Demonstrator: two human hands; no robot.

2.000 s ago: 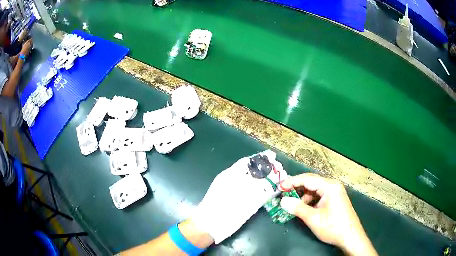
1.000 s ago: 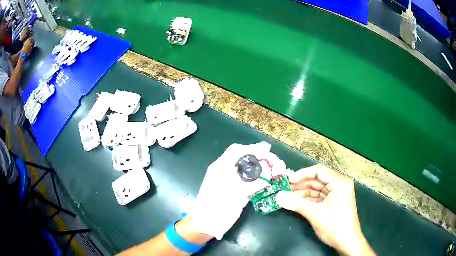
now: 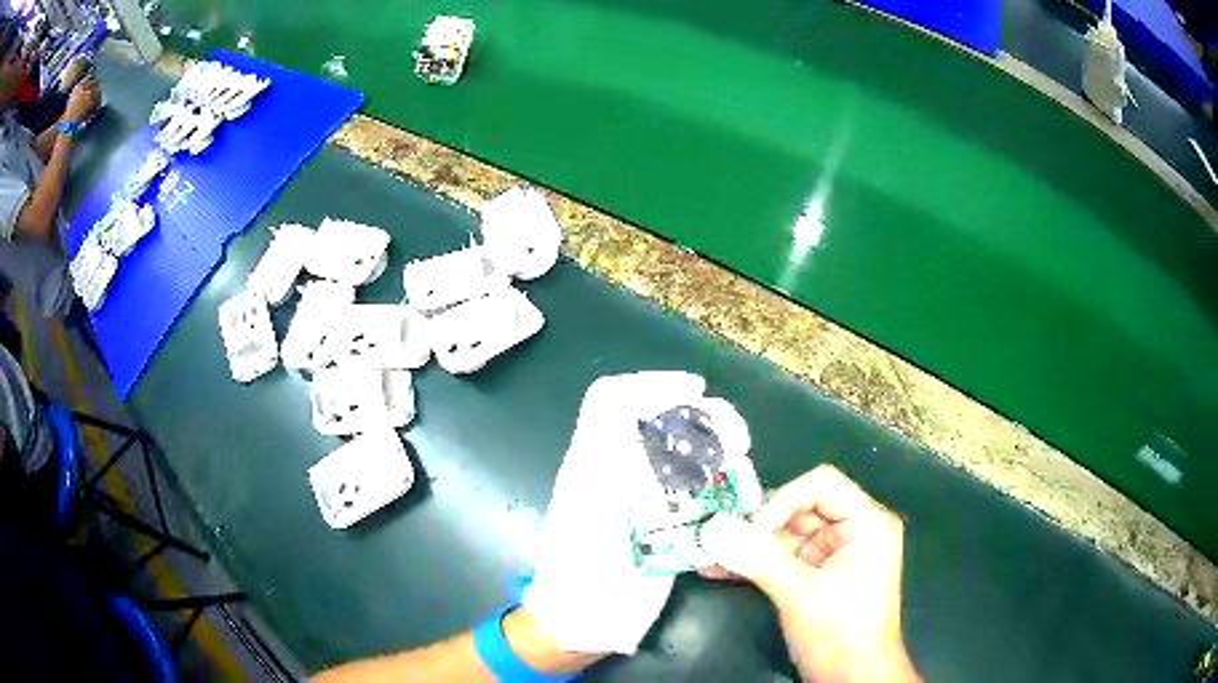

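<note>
My left hand, in a white glove with a blue wrist strap, holds a black round piece in its palm. A small green circuit board lies just below the black piece, against the glove. My bare right hand pinches the board's right side with thumb and fingers. The glove and any white shell under the parts are hard to tell apart. The wires are mostly hidden.
Loose white socket covers lie in a group on the dark green bench. A blue corrugated sheet holds white parts. A part-assembled unit is on the green belt. A person is at far left.
The board has moved left and closer beneath the black piece, and the red wires no longer show clearly. My right hand moved with it. The belt unit has moved toward the upper left.
</note>
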